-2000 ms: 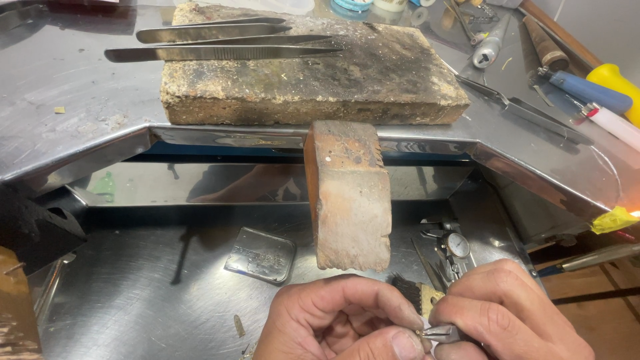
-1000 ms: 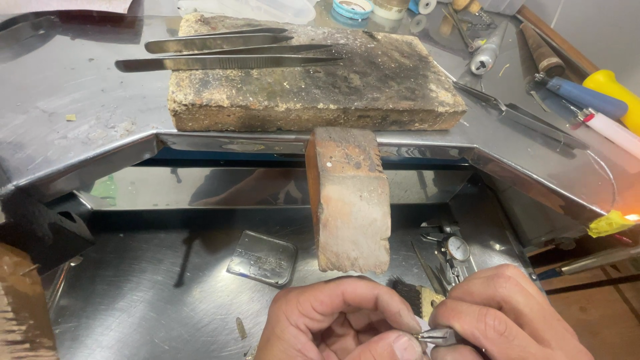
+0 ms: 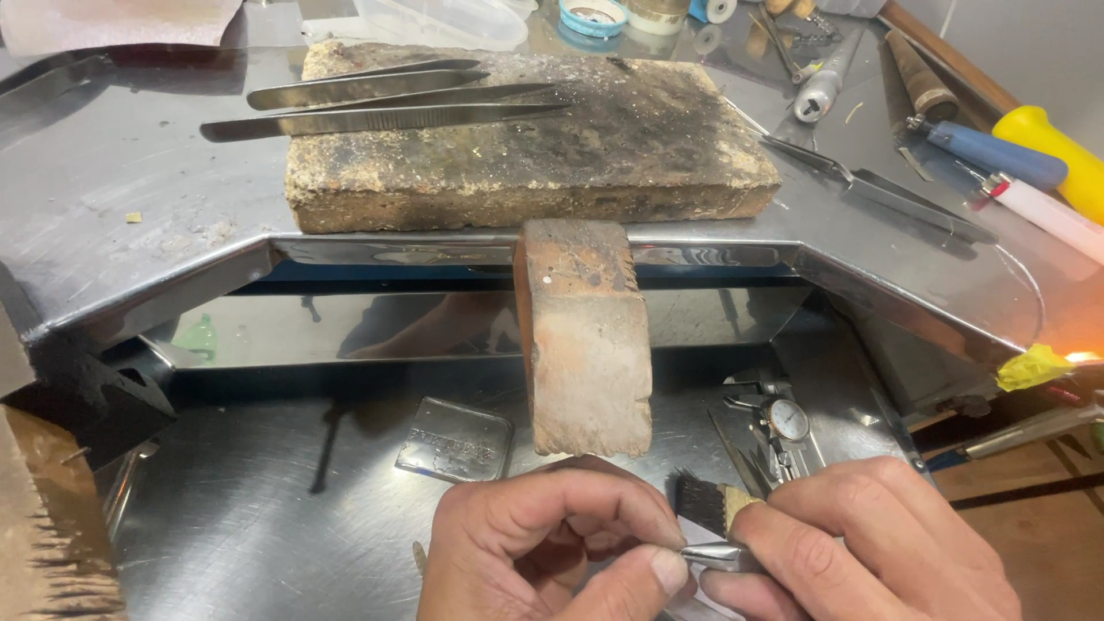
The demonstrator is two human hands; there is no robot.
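Low in the frame, my left hand (image 3: 561,543) pinches something very small, mostly hidden, between thumb and forefinger. My right hand (image 3: 871,543) grips small metal pliers (image 3: 724,556), whose jaws meet the left fingertips. Just above both hands, a worn wooden bench pin (image 3: 591,371) juts from the bench edge. A black-bristled brush (image 3: 703,500) lies behind the pliers, near my right fingers. Farther back, two pairs of steel tweezers (image 3: 379,121) rest on a scorched firebrick (image 3: 535,147).
A dial caliper (image 3: 787,423) and a flat metal block (image 3: 455,440) lie in the steel tray (image 3: 259,517) below. On the bench at right are cross-lock tweezers (image 3: 914,203), a blue-handled tool (image 3: 992,153) and a yellow handle (image 3: 1056,164). An orange flame (image 3: 1082,356) glows at the right edge.
An orange glow now shows at the right edge, beside the yellow piece, where none showed two seconds ago. Both hands stay close together below the bench pin.
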